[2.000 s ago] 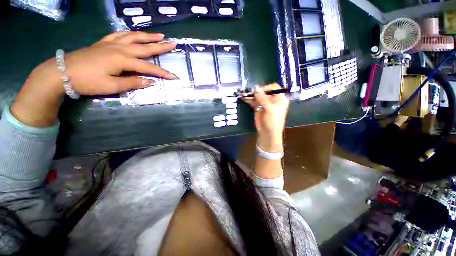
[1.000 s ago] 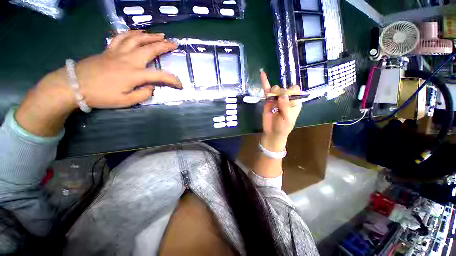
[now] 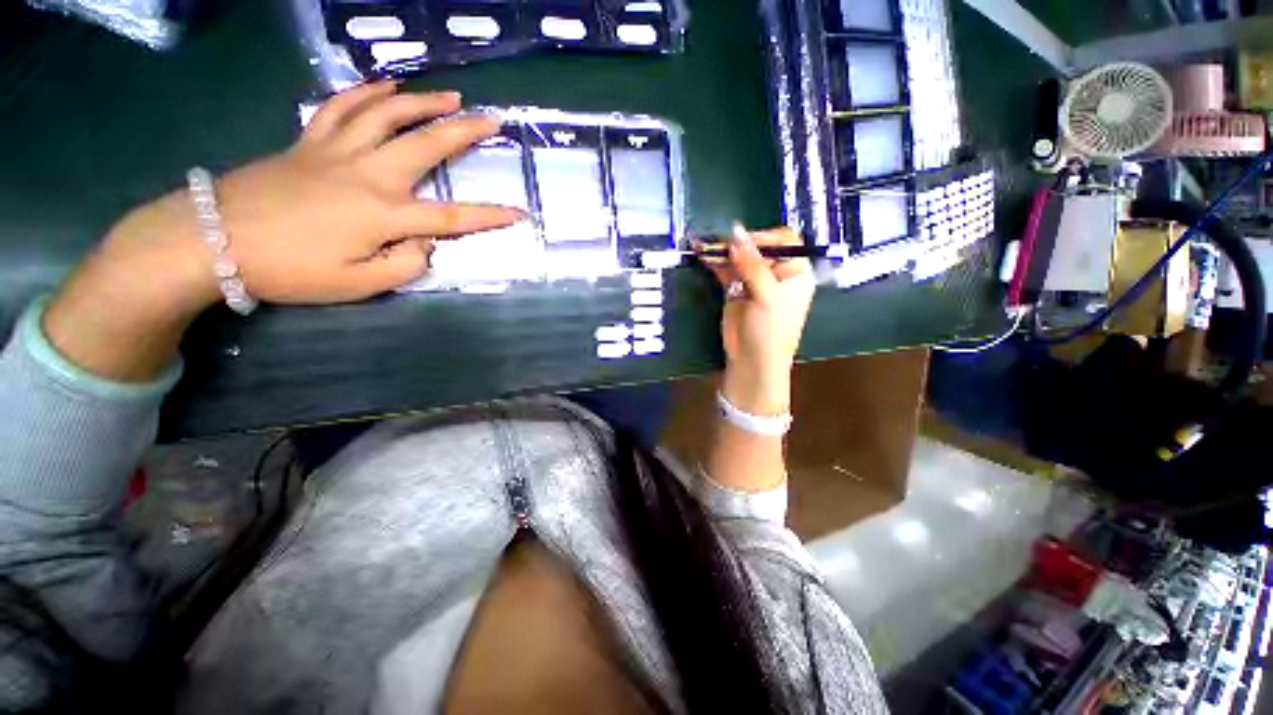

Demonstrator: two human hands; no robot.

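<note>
The black four-window panel [image 3: 570,185] lies on the green bench in glossy film. My left hand [image 3: 356,203] lies spread over its left end, fingers apart. My right hand [image 3: 765,286] holds a thin black pick tool [image 3: 796,253] just right of the panel. The tool's tip points left at a white oval sticker [image 3: 656,259] at the panel's lower right corner; whether the oval is stuck down or on the tip, I cannot tell. White ovals on a liner [image 3: 646,316] lie below that corner, towards the bench edge.
A panel with white ovals [image 3: 475,27] lies beyond the work panel. At right are a panel stack [image 3: 875,144], a dense oval sheet [image 3: 958,212], a fan [image 3: 1117,109] and a phone-like device [image 3: 1030,249]. A cardboard box [image 3: 859,433] stands below the bench edge.
My right hand swung out to the right with the tool, then came back left with the tip at the panel's corner. My left hand shifted slightly right and down.
</note>
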